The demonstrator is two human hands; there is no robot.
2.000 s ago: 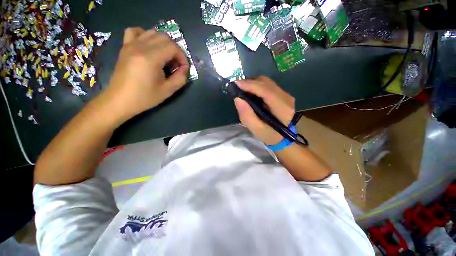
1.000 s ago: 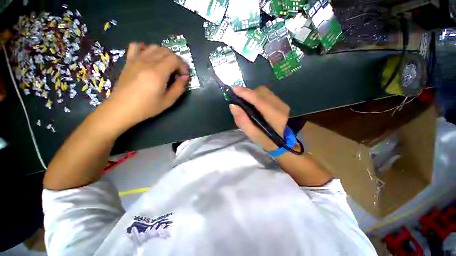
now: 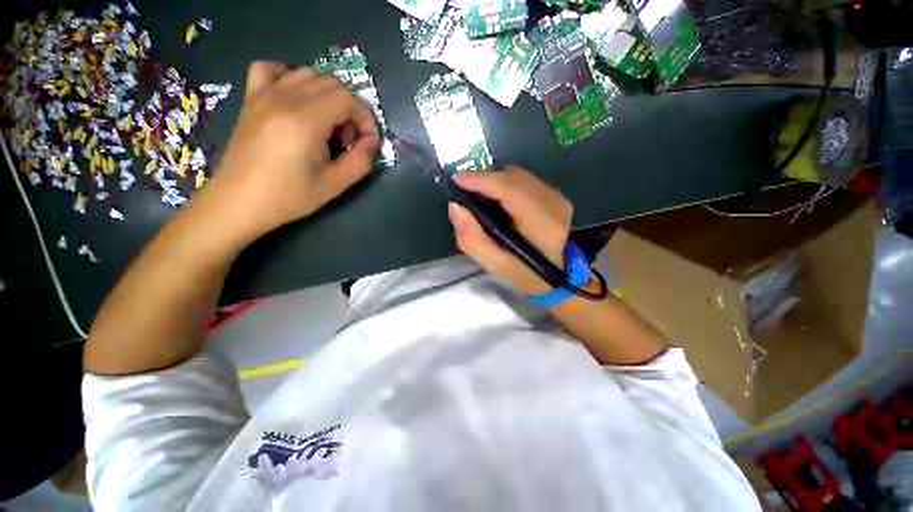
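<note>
My left hand (image 3: 300,140) is over the left circuit board (image 3: 350,66), thumb and fingers pinched together at its right side; whatever lies between the fingertips is too small to tell. My right hand (image 3: 516,225) holds the black soldering iron (image 3: 501,228) like a pen. Its thin tip points up and left to the left board's right edge, close to my left fingertips. A second circuit board (image 3: 453,115) lies flat to the right of the first, just above the iron's front end. The left board is partly hidden by my left hand.
Small white, yellow and dark components (image 3: 95,100) are heaped at left, beside a white cable (image 3: 38,240). Overlapping green boards (image 3: 571,80) lie at the top centre. A silvery coil (image 3: 833,138) on a yellow-green base is at right. An open carton (image 3: 691,300) is below right.
The iron's tip has moved left from the second board to the left board's edge. My left hand stays pinched over the left board. The camera view has shifted slightly.
</note>
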